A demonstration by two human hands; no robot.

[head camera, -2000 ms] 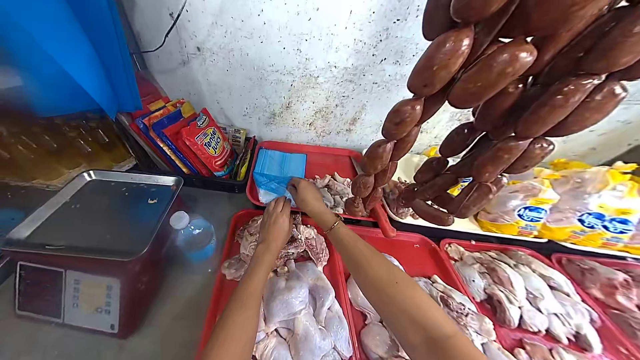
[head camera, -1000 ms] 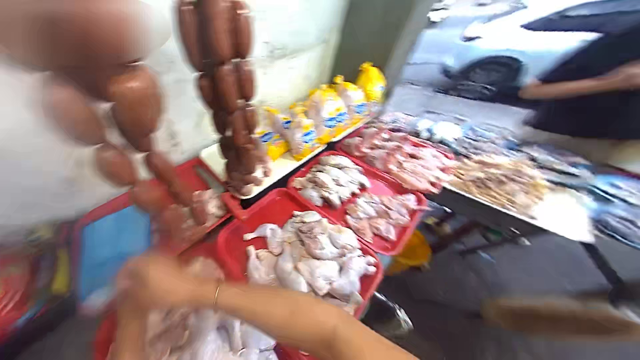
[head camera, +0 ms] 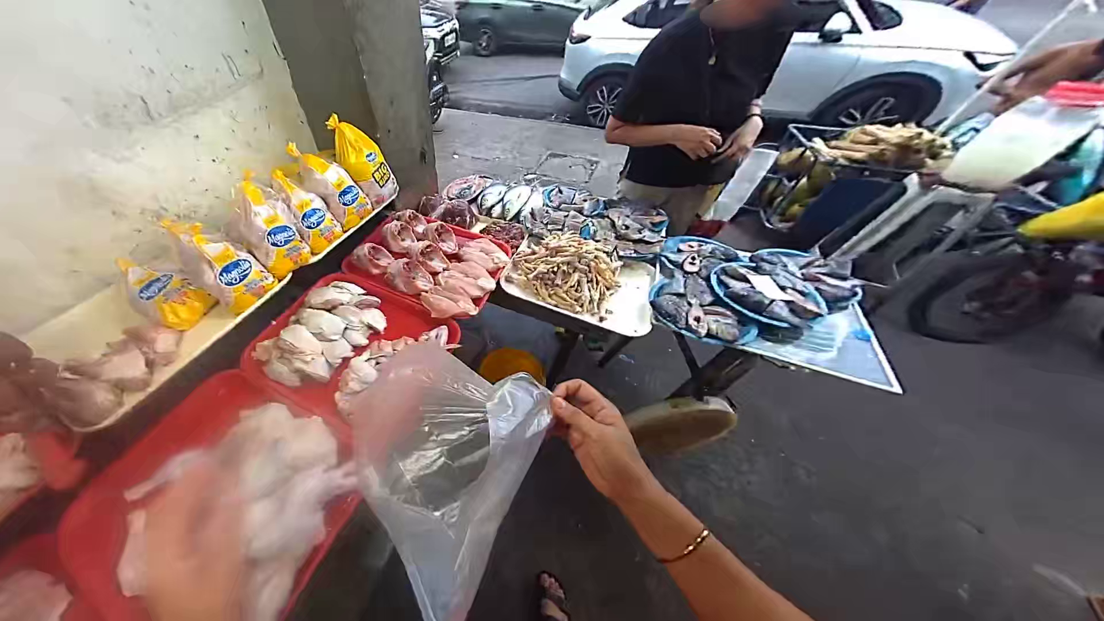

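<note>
A clear plastic bag (head camera: 457, 440) hangs from the fingertips of my right hand (head camera: 595, 427), which pinches its upper edge. My left hand (head camera: 194, 535) is a blur at the lower left, over a red tray (head camera: 90, 509) of raw chicken pieces (head camera: 280, 448); whether it grips any piece cannot be made out. Behind the bag, another red tray (head camera: 401, 315) carries pale chicken cuts (head camera: 323, 332), partly covered by the plastic.
Bagged whole chickens (head camera: 280, 228) line a ledge by the wall. Beyond lie a red tray of meat cuts (head camera: 429, 259), chicken feet (head camera: 565, 274) and basins of fish (head camera: 768, 289). A person in a dark shirt (head camera: 699, 95) stands behind the fish. A loaded cart (head camera: 845, 181) is at right.
The view has swung far right, from the scale and wall to the street side. My right hand, earlier beside my left at the blue plastic bags, now holds a clear bag out to the right.
</note>
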